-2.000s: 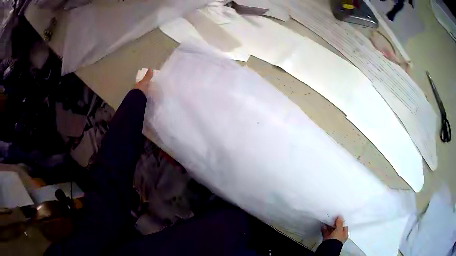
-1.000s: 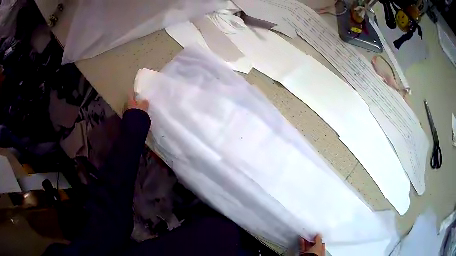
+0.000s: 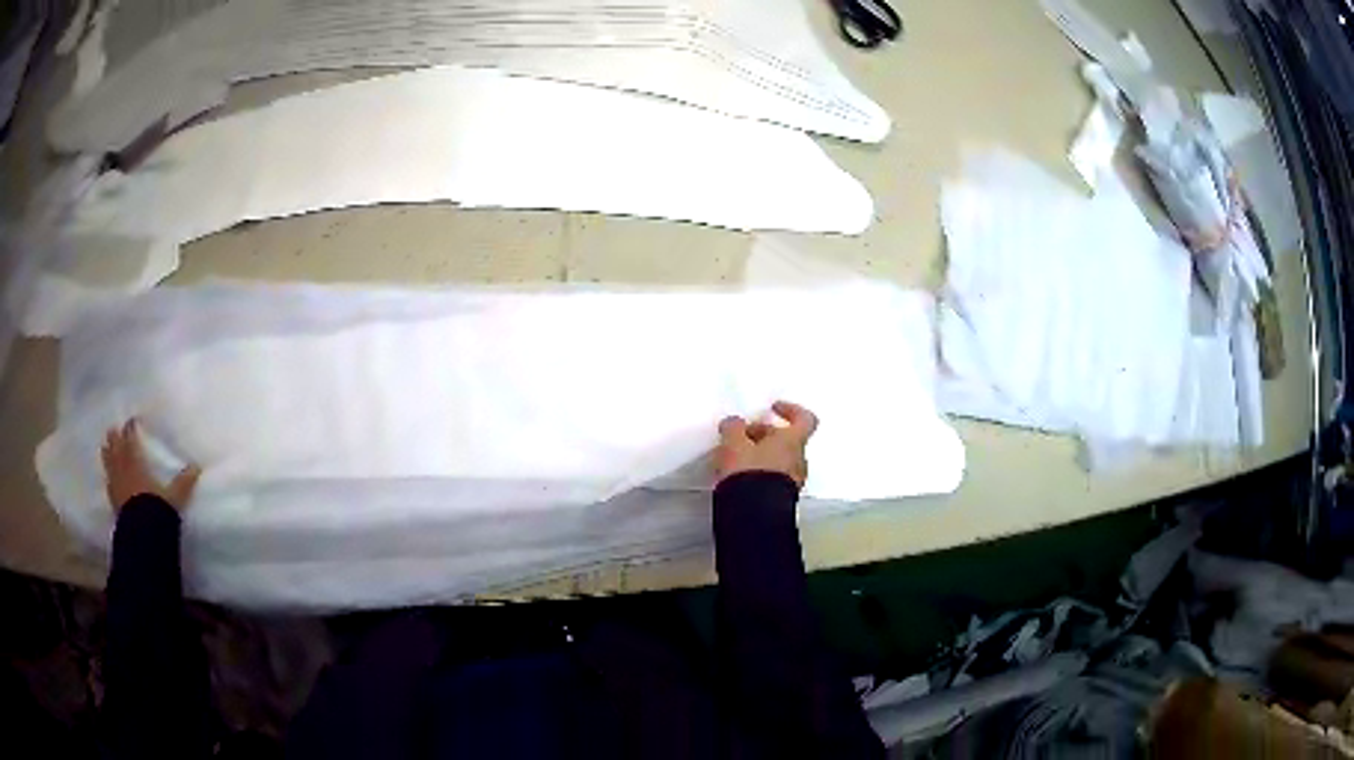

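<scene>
A long opaque white cut panel [image 3: 876, 401] lies across the table near its front edge, its rounded end at the right. Sheer bluish-white sheets [image 3: 431, 538] lie with it, wrinkled, and show along the front and back edges. My left hand [image 3: 144, 469] rests on the left part of the layers with thumb and fingers spread. My right hand [image 3: 765, 443] is on the panel right of the middle, fingertips bent down onto the sheer material. Whether it pinches a layer is hard to tell.
A second white pattern piece [image 3: 520, 149] and a marked paper pattern [image 3: 743, 74] lie beyond. Shears [image 3: 866, 18] are at the back edge of view. A rumpled interlining pile [image 3: 1054, 305] and a tied bundle [image 3: 1206, 201] are at the right. Scraps [image 3: 1039, 668] lie below the table.
The view has turned toward the right end of the table, so the layers now run level. My right hand has moved inward from the panel's right end; my left hand now lies on the layers.
</scene>
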